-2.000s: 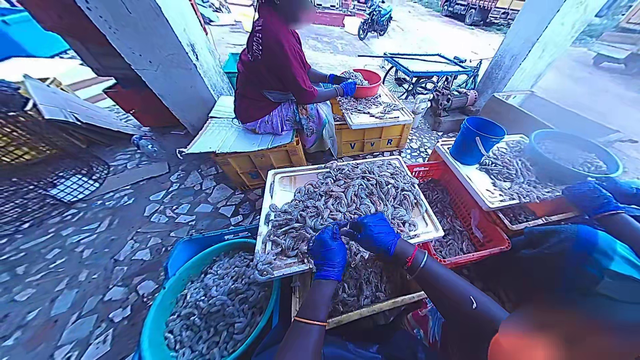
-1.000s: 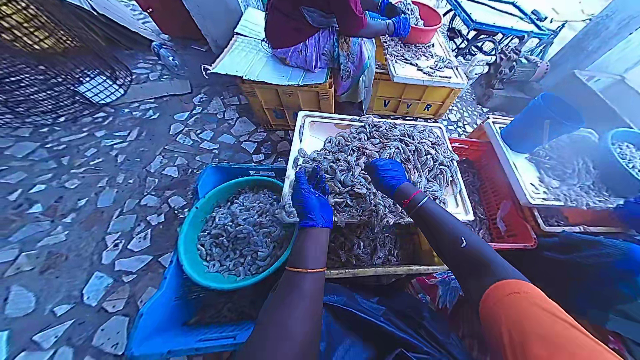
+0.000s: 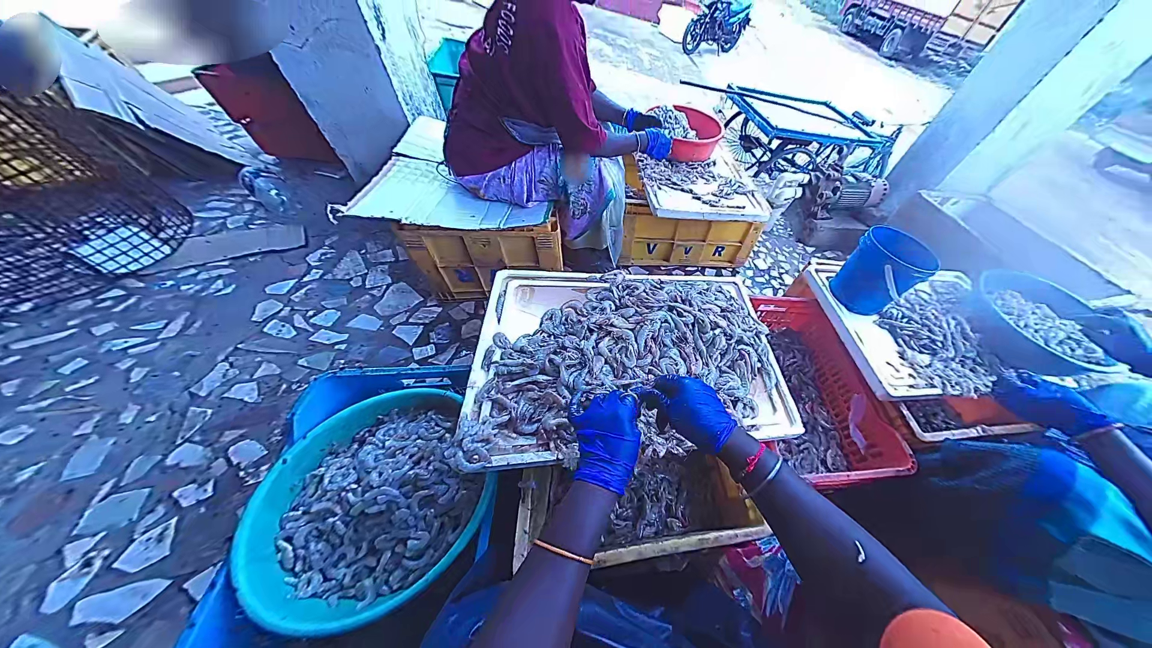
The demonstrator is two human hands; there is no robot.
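Note:
A white plastic tray (image 3: 533, 295) heaped with raw shrimp (image 3: 639, 333) lies in front of me. Over its near edge, my left hand (image 3: 607, 441) and my right hand (image 3: 693, 412), both in blue gloves, meet with fingertips close together. The fingers are curled around what looks like a shrimp, mostly hidden by the gloves; which hand bears it is hard to tell. Below the tray, a yellow crate (image 3: 720, 540) contains more shrimp and shrimp waste. To the left, a teal basin (image 3: 247, 549) is filled with shrimp that look peeled.
A red crate (image 3: 886, 450) of shrimp adjoins the tray on the right. Beyond it are another white tray (image 3: 864, 346), a blue bucket (image 3: 884, 270) and a co-worker's gloved hand (image 3: 1048, 405). Ahead, a seated person (image 3: 531, 108) works over a red bowl (image 3: 697, 135).
My hands were apart over the tray and basin side one second ago; now they are together at the tray's near edge. The view has tilted up again.

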